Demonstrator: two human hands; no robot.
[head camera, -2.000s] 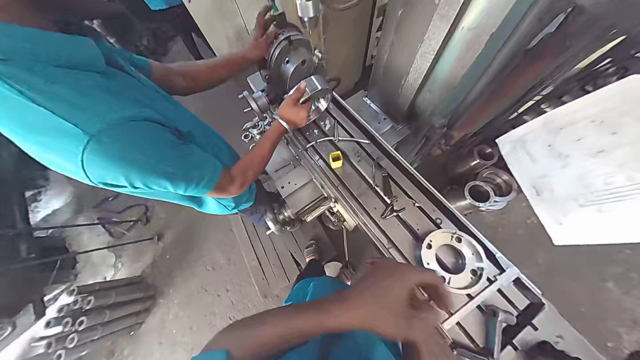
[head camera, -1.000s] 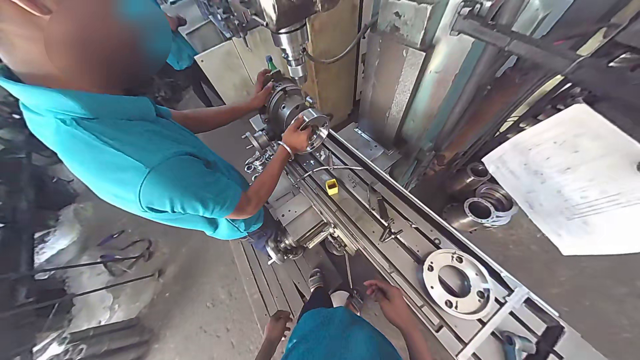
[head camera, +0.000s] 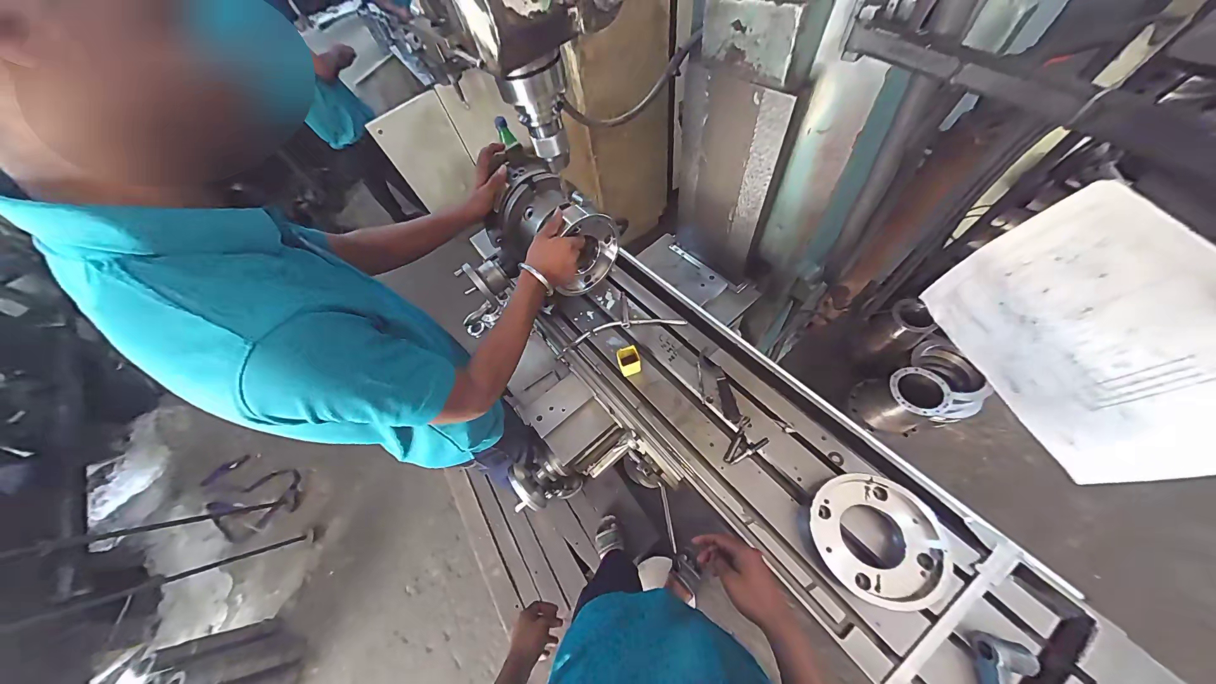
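My left hand (head camera: 538, 629) hangs low beside my body with its fingers loosely curled; whether it holds anything is unclear. My right hand (head camera: 736, 565) hovers at the near edge of the milling machine table (head camera: 665, 432), fingers apart and nothing in it. The nearest part to it is a flanged metal ring with holes (head camera: 826, 541), lying flat on the slotted table. Farther along lie a yellow plastic box (head camera: 629, 360) and a clamp-like tool (head camera: 744, 445). At the far end a co-worker's hands rest on a chuck (head camera: 532, 204) and a shiny metal ring (head camera: 608, 252) at its face.
The co-worker in a teal shirt (head camera: 313, 342) stands at left, by the table. The machine spindle (head camera: 537, 104) hangs over the chuck. A white sheet (head camera: 1092, 332) and machined metal rings (head camera: 920, 389) are at right. A metal square (head camera: 950, 617) crosses the table's near end.
My right hand has drawn back from over the near end of the table, by the flanged ring, to near my body. The co-worker's hands remain at the chuck and ring. The view has shifted.
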